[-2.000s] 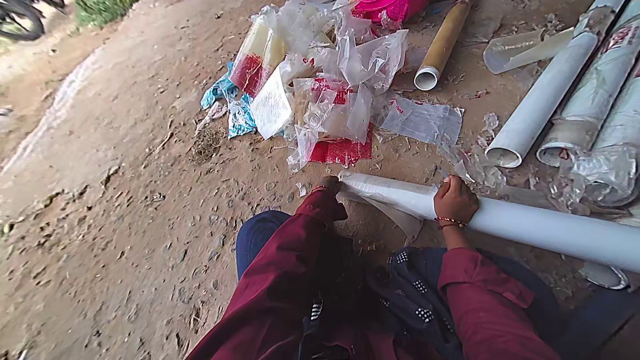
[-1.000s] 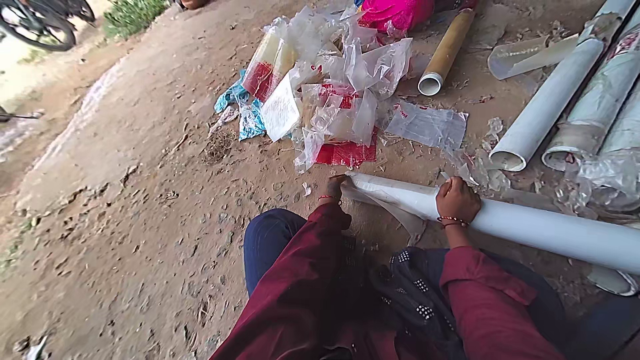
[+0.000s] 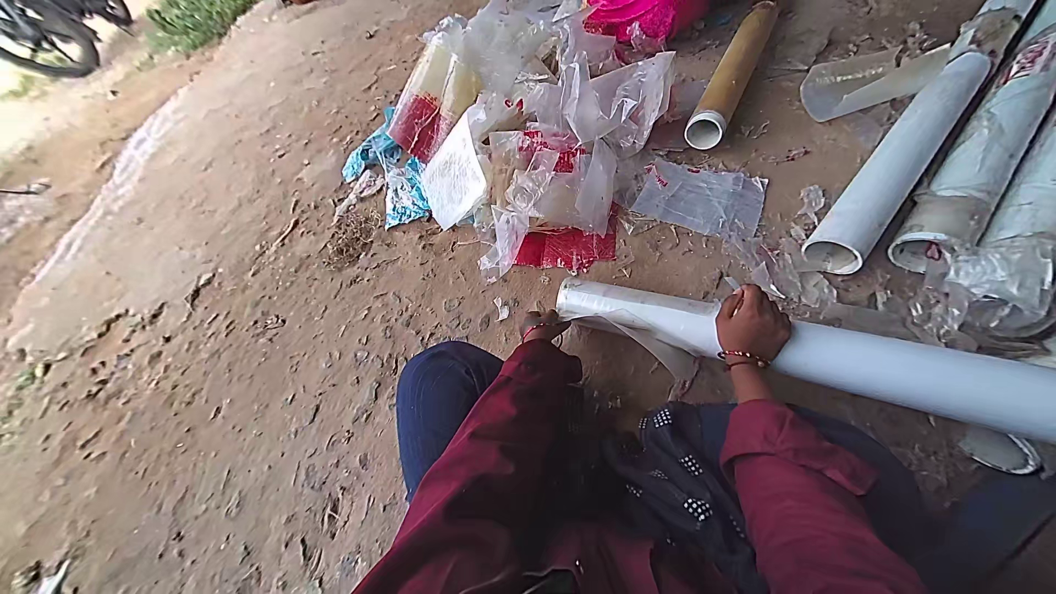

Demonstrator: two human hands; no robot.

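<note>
A long white plastic pipe (image 3: 891, 367) lies slantwise in front of me and runs out of view at the right. My right hand (image 3: 752, 326) is closed over its top, with a bracelet at the wrist. At the pipe's left end, my left hand (image 3: 544, 326) pinches the edge of a clear plastic film (image 3: 660, 342), which hangs off the near side of the pipe. The fingertips of my left hand are partly hidden.
Crumpled plastic bags and wrappers (image 3: 569, 165) lie in a pile beyond the pipe. A brown tube (image 3: 730, 78) is behind them. Several white pipes (image 3: 899, 165) with torn film lie at the right. A motorcycle wheel (image 3: 49, 41) shows at the far left.
</note>
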